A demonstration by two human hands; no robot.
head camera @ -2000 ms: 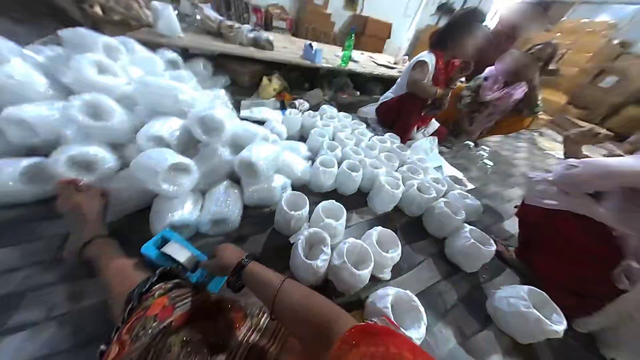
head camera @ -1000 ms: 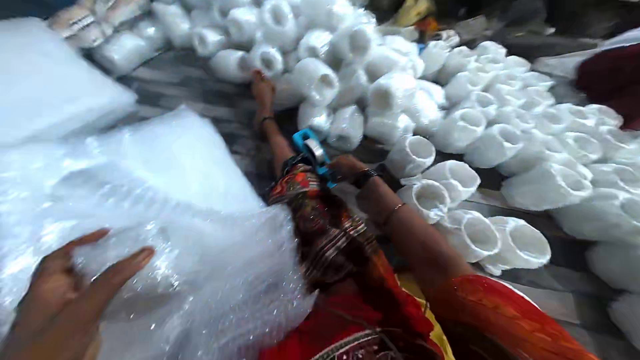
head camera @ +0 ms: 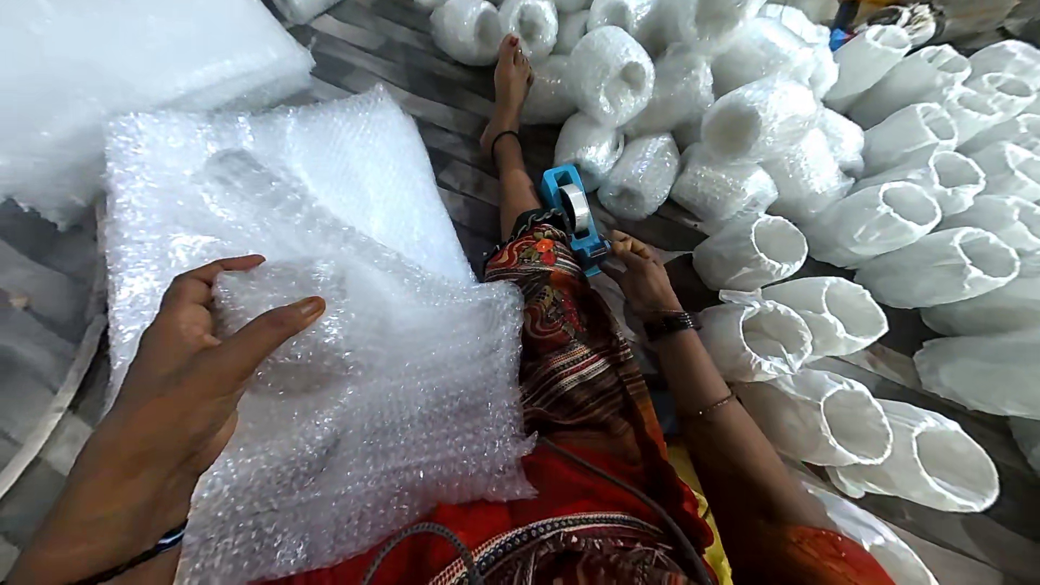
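Clear bubble wrap [head camera: 366,406] lies in a stack on the left and over my lap. My left hand [head camera: 203,341] is around a bubble-wrapped bundle [head camera: 284,325], its thumb and index finger spread over the near end; what is inside cannot be made out. A blue tape dispenser [head camera: 573,215] with a roll of tape rests against my lower leg. At the dispenser's near end, my right hand [head camera: 638,272] has its fingers bent at the cutting edge; whether it pinches tape is unclear. Hollow pieces in white wrapping [head camera: 772,248] stand and lie to the right of that hand.
Many bubble-wrapped pieces [head camera: 613,77] are heaped beyond my bare foot [head camera: 512,73]. More white-wrapped hollow pieces [head camera: 938,264] fill the right side. A thick pile of white packing sheets [head camera: 138,65] lies at the upper left. The floor covering is striped grey.
The view has turned down and left since the oldest frame. My left hand, not seen there, appears on the bubble wrap in the later frames. My right hand stays by the tape dispenser.
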